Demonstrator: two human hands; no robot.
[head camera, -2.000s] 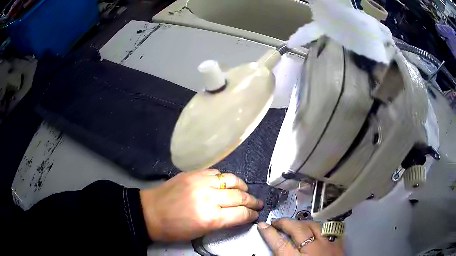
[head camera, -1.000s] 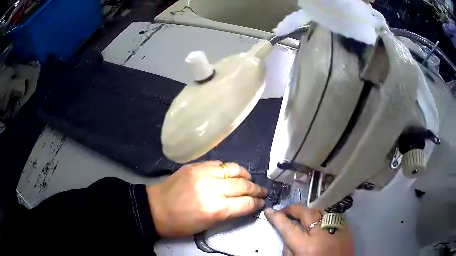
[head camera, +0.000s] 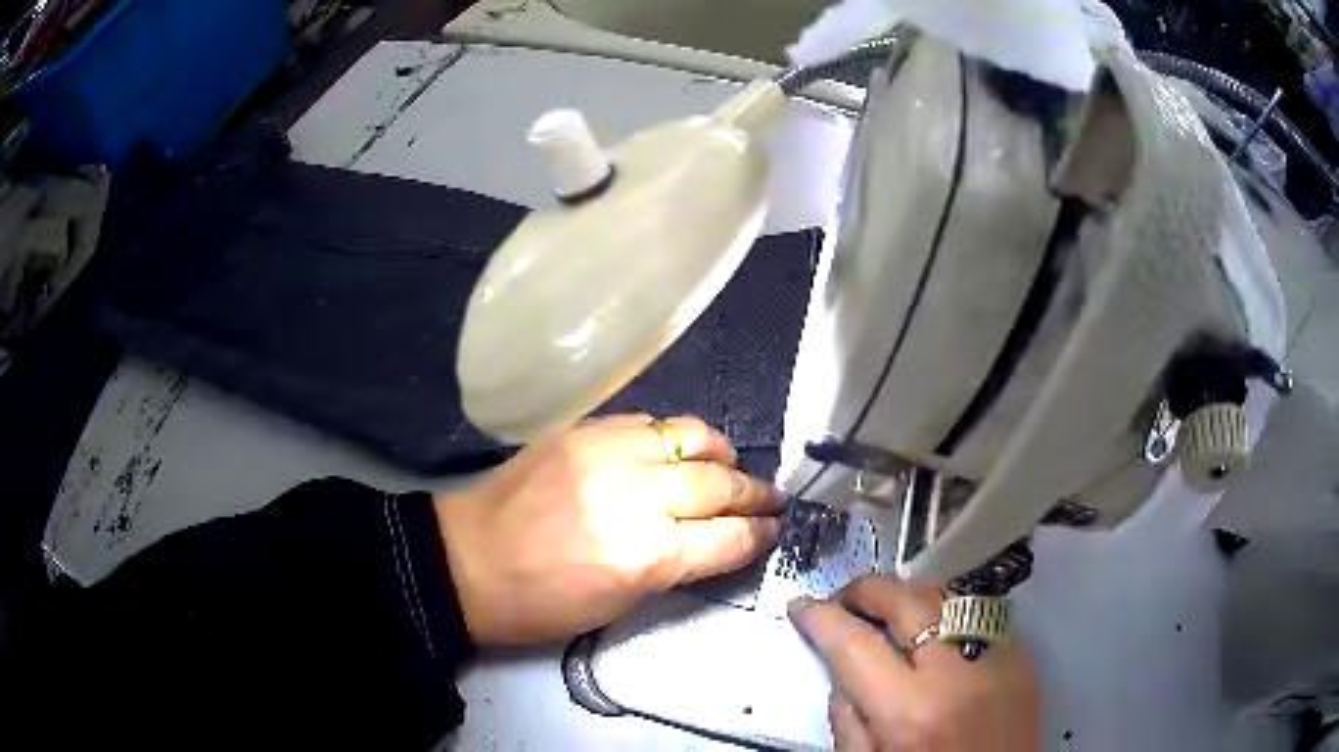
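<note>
A dark denim garment piece (head camera: 367, 294) lies across the left of the machine table and runs to the needle area. My left hand (head camera: 624, 514) lies flat on its near edge, fingertips beside the dark presser foot (head camera: 812, 535). My right hand (head camera: 918, 661) is just right of and below the foot, thumb and index finger close together near the cloth's edge; whether cloth is between them cannot be told. The off-white sewing machine head (head camera: 940, 294) hides part of the needle area. The cream sewing lamp (head camera: 610, 279) covers part of the denim.
A pale bed plate (head camera: 705, 676) with a dark rim lies below my hands. A blue bin (head camera: 154, 74) stands at the upper left. A cream trough (head camera: 676, 30) is behind the table. Ribbed tension knobs (head camera: 974, 620) stick out above my right hand. White cloth (head camera: 969, 37) sits on the head.
The denim's near edge and my left hand have moved up and away in the picture beside the foot. My right hand has shifted slightly. The lamp appears slightly higher and further left.
</note>
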